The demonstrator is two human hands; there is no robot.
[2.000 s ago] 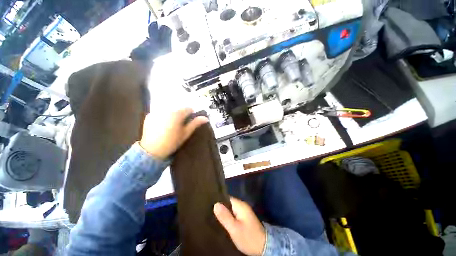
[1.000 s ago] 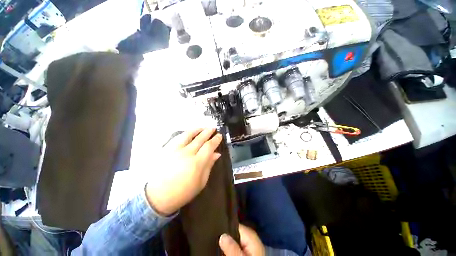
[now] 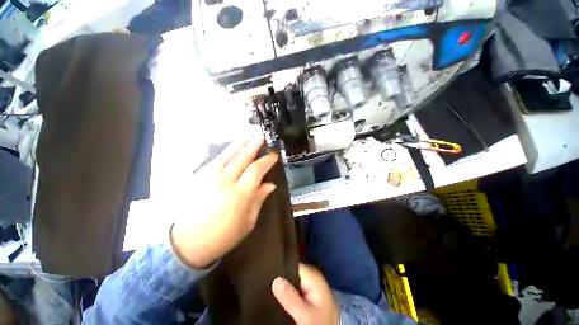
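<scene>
A dark brown garment panel (image 3: 254, 279) runs from the needle area (image 3: 269, 114) of the white overlock machine (image 3: 343, 38) down over my lap. My left hand (image 3: 222, 200) lies on the panel's upper part, fingers spread and pressing it flat, fingertips just in front of the presser foot. My right hand (image 3: 308, 298) holds the panel's right edge lower down, thumb on top, fingers under the cloth. The fingertips beneath are hidden. The panel's far end meets the foot area; I cannot tell how far it goes under.
A stack of brown panels (image 3: 89, 152) lies on the table at left. Orange-handled snips (image 3: 438, 146) lie right of the machine near dark cloth (image 3: 470, 114). A black strip (image 3: 420, 168) crosses the table edge. A yellow basket (image 3: 470, 209) with dark cloth stands below right.
My left hand has moved from the panel's left side up to the foot, flattening over the cloth. The panel's end has come up to the needle area. My right hand still grips the edge. The view has shifted.
</scene>
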